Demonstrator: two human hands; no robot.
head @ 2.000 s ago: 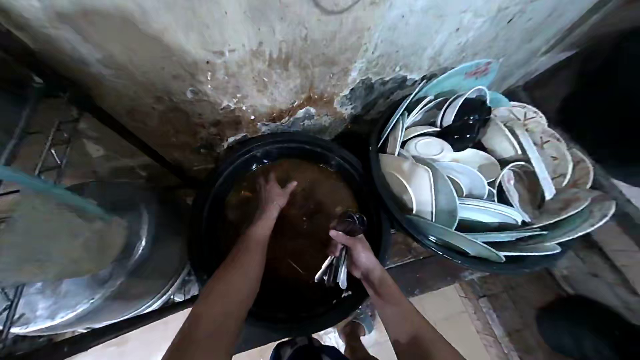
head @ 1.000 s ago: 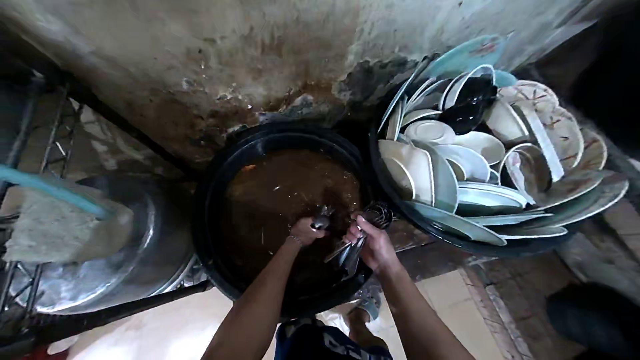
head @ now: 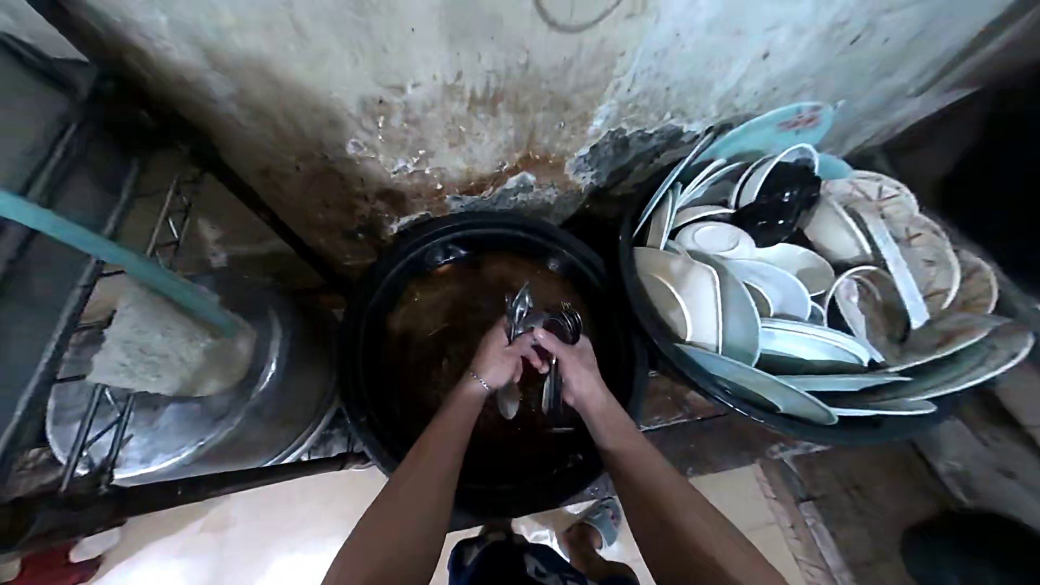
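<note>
Both my hands are close together over a round black tub (head: 382, 325) of murky brown water. My left hand (head: 498, 357) is closed around several metal spoons (head: 509, 402), with handles or tips sticking out above and a spoon bowl hanging below. Beside it, my right hand (head: 574, 366) grips a bundle of metal forks and other cutlery (head: 566, 322), fork tines pointing up. The fingers of the two hands meet or nearly meet around the cutlery. Whatever lies under the dark water is hidden.
At the right, a large black basin (head: 731, 406) is heaped with plates and bowls (head: 719, 241). A stained, peeling wall (head: 455, 106) rises behind the tubs. To the left are a metal pot (head: 276, 406), a metal rack (head: 122, 406) and a pale block-like thing (head: 175, 341) by a light-blue bar (head: 122, 258).
My left hand, spread and without visible cutlery two seconds ago, has come toward my right hand and now holds spoons. My right hand still grips its bundle.
</note>
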